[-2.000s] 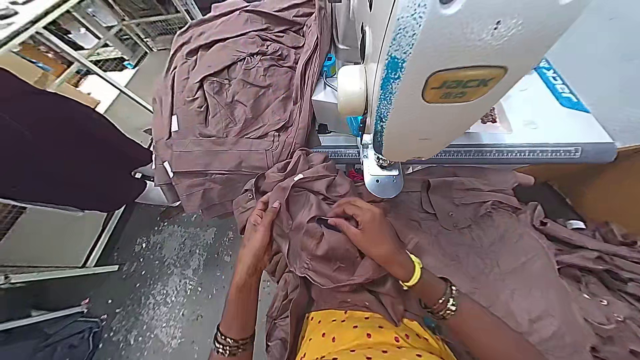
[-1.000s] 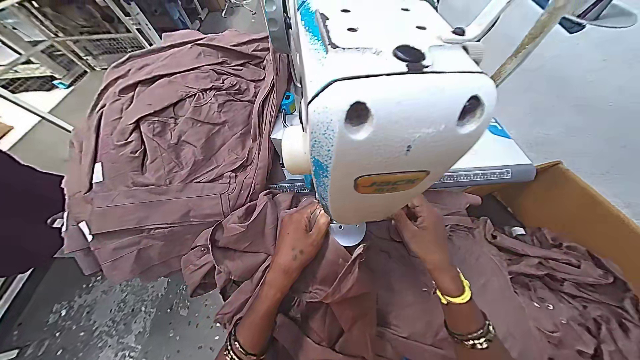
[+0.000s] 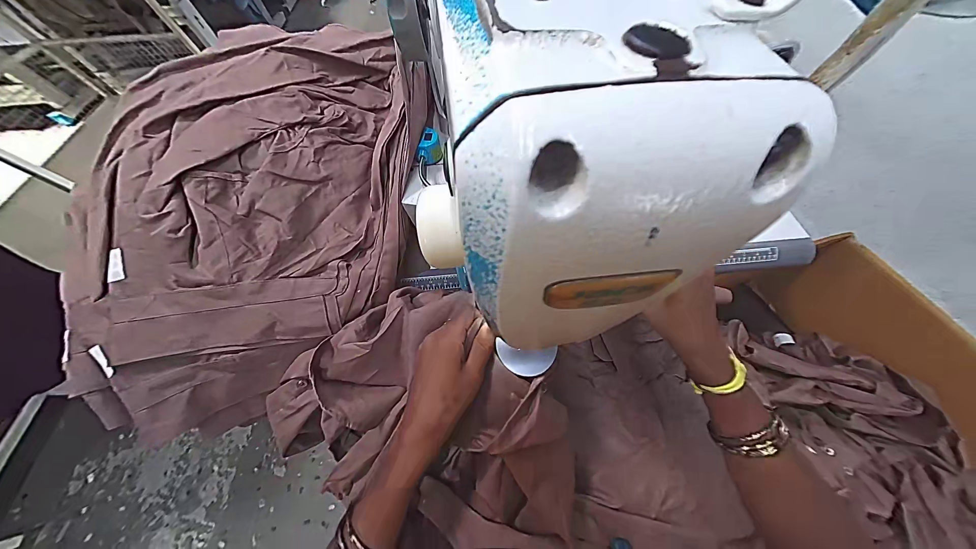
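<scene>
A white and blue Jack sewing machine (image 3: 640,183) fills the upper middle of the head view. Beneath it lies a brown cloth garment (image 3: 640,427), bunched around the round metal plate (image 3: 526,358) under the machine head. My left hand (image 3: 450,366) presses and pinches the garment just left of that plate; its fingertips are partly behind the machine head. My right hand (image 3: 690,320) reaches behind the head's right side, with most fingers hidden, so what it touches there cannot be told. A yellow bangle (image 3: 724,377) circles the right wrist.
A thick stack of brown garments (image 3: 244,191) with white tags stands at the left. On the right, a cardboard box (image 3: 877,297) borders more crumpled brown garments (image 3: 839,427). A ruler strip (image 3: 751,257) runs along the machine bed. Dark cloth (image 3: 27,335) hangs at the far left.
Two seconds ago both hands worked the cloth in front of the machine; they have since moved up to either side of its head. The view has shifted closer over the machine.
</scene>
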